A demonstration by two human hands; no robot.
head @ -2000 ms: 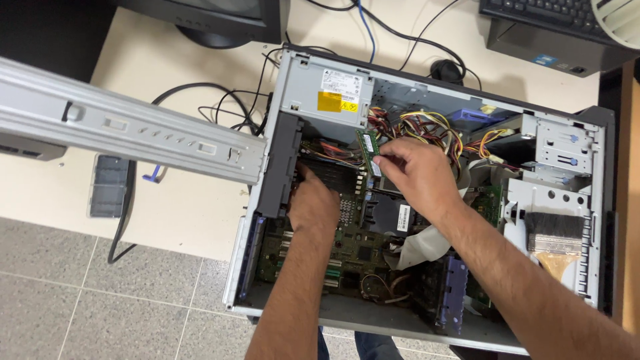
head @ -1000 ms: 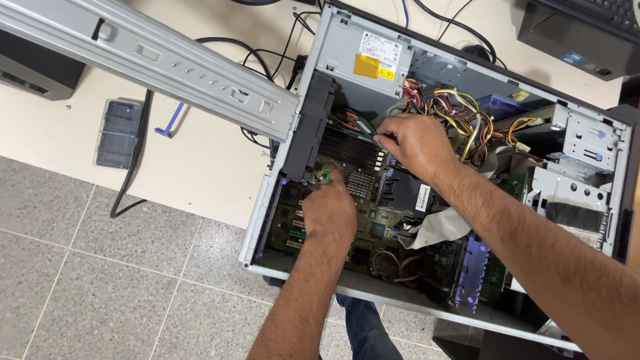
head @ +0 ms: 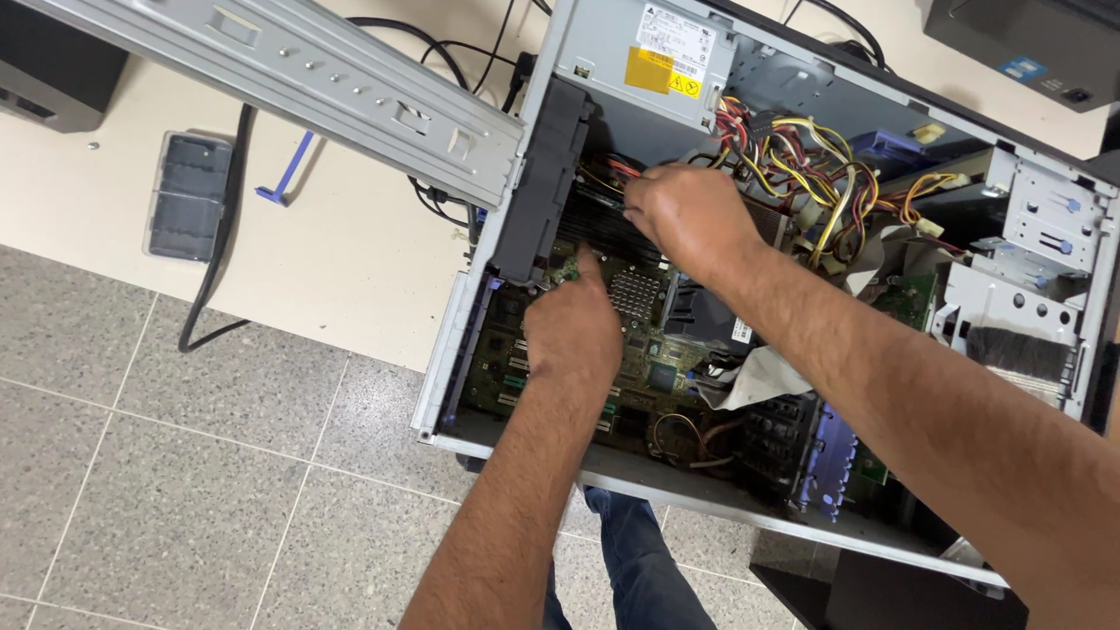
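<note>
Both my hands reach into an open computer case [head: 875, 541] that lies on its side. My right hand [head: 696, 214] is over the upper end of the black memory slots [head: 604, 219], its fingers bent downward; the module it held is hidden or too dark to make out. Beside the lower left of the slots, my left hand [head: 577, 324] points its index finger down at the motherboard [head: 661, 350], near a finned heatsink [head: 636, 293]. Whether it holds anything cannot be seen. Bundled power cables [head: 814, 175] run to the right of my right hand, under the power supply [head: 647, 66].
A metal swing-out arm [head: 350, 83] extends from the case to the upper left. On the table lie a clear plastic organizer box [head: 188, 197], a blue plastic piece [head: 293, 171] and black cables [head: 236, 219]. A brush [head: 1019, 354] rests on the drive cage at right.
My right hand has lowered from above the case, where it held a green memory module, to the slots. My left hand has stayed near their lower end. The view has shifted closer.
</note>
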